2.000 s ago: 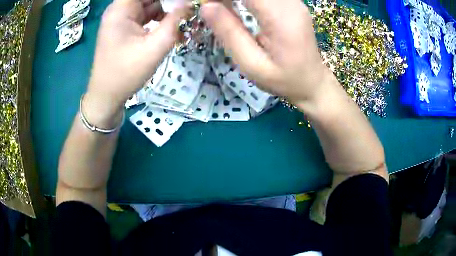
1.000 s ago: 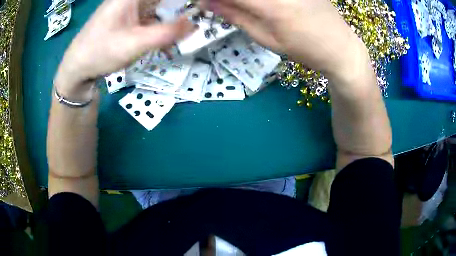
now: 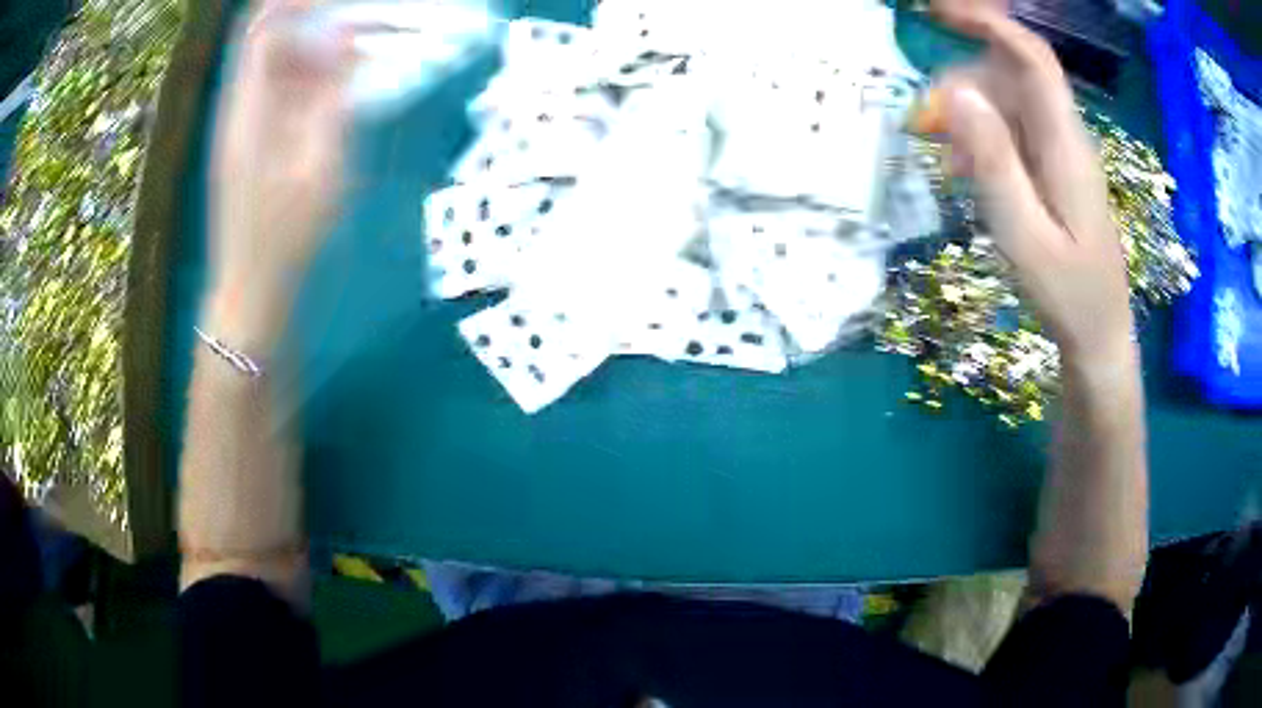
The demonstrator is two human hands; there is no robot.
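A pile of white perforated plates (image 3: 651, 208) with dark holes lies in mid-table. My left hand (image 3: 298, 104) is blurred at the upper left, apart from the pile, and holds a blurred white perforated plate (image 3: 422, 42) that reaches out to its right. My right hand (image 3: 1017, 152) is right of the pile, over the loose pile of metal fittings (image 3: 969, 325). Something small and orange-gold shows by its fingertips, but blur hides whether it is a held fitting.
A long brown cardboard box (image 3: 159, 277) of gold and silver fittings (image 3: 76, 235) stands at the left. A blue tray (image 3: 1204, 332) with white plates is at the right edge. A dark flat object (image 3: 1066, 35) lies at the back right.
My hands have moved apart, left hand to the upper left with a plate, right hand to the loose fittings. The plate pile is more uncovered. The whole view has shifted.
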